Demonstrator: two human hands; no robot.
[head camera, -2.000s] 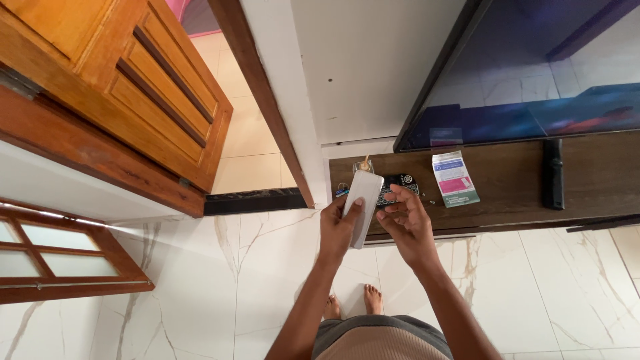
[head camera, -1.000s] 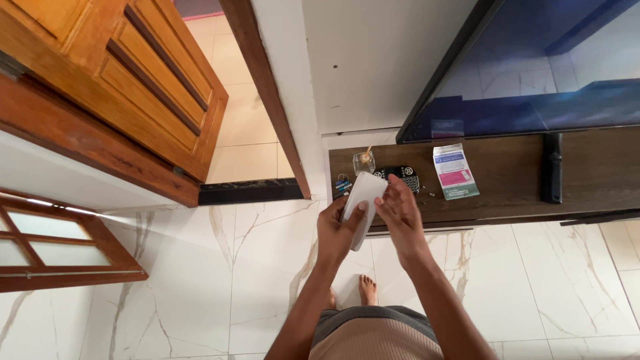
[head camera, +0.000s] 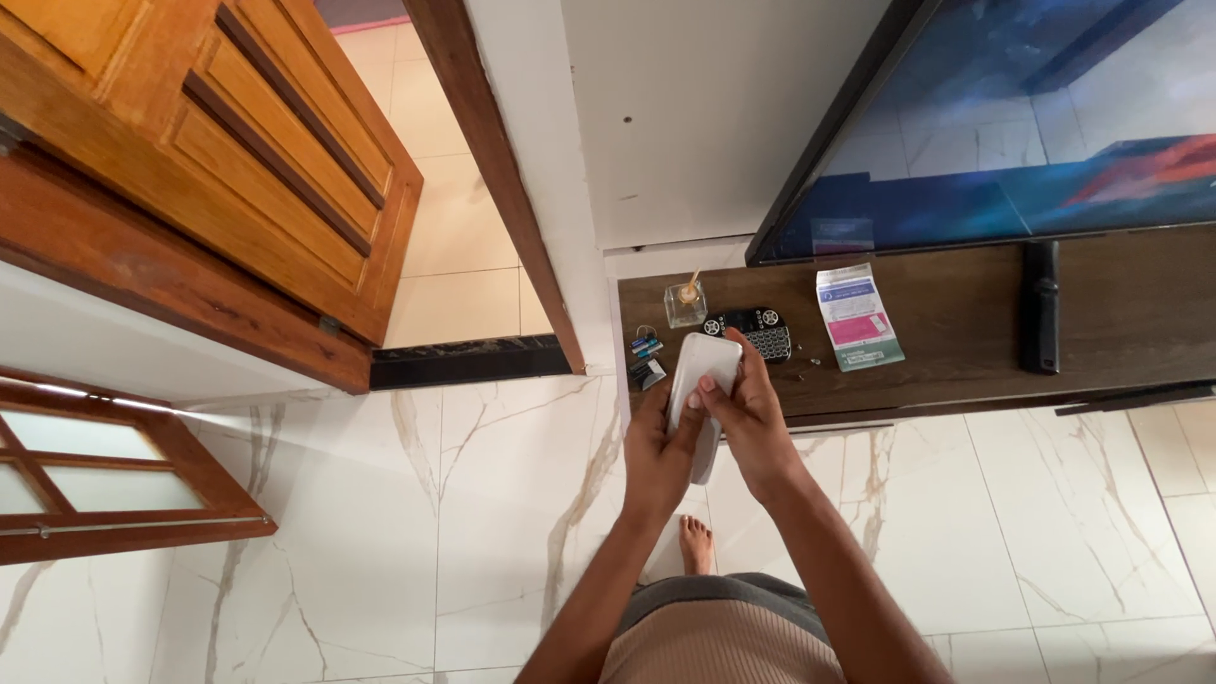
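My left hand (head camera: 660, 451) and my right hand (head camera: 752, 418) both hold a flat, pale, rounded case-like object (head camera: 711, 359), tilted upright in front of the cabinet's edge. Both thumbs press on its face; what exactly it is, I cannot tell. Just beyond it on the dark wooden cabinet top lies a black mini keyboard (head camera: 760, 331), partly hidden by my right fingers. Left of the keyboard are a small glass holder (head camera: 685, 304) with a stick in it, several small batteries (head camera: 645, 344) and a small dark packet (head camera: 649, 373).
A printed leaflet (head camera: 859, 318) lies on the cabinet top (head camera: 959, 323), left of the black stand foot (head camera: 1040, 309) of a large television (head camera: 1026, 142). An open wooden door (head camera: 275, 152) and doorway are at the left, with a wood-framed glazed panel (head camera: 114, 465) lower down.
My right hand has closed in from beside the pale object; its thumb now presses on the face near my left thumb. The keyboard and the glass holder show more fully than in the oldest frame.
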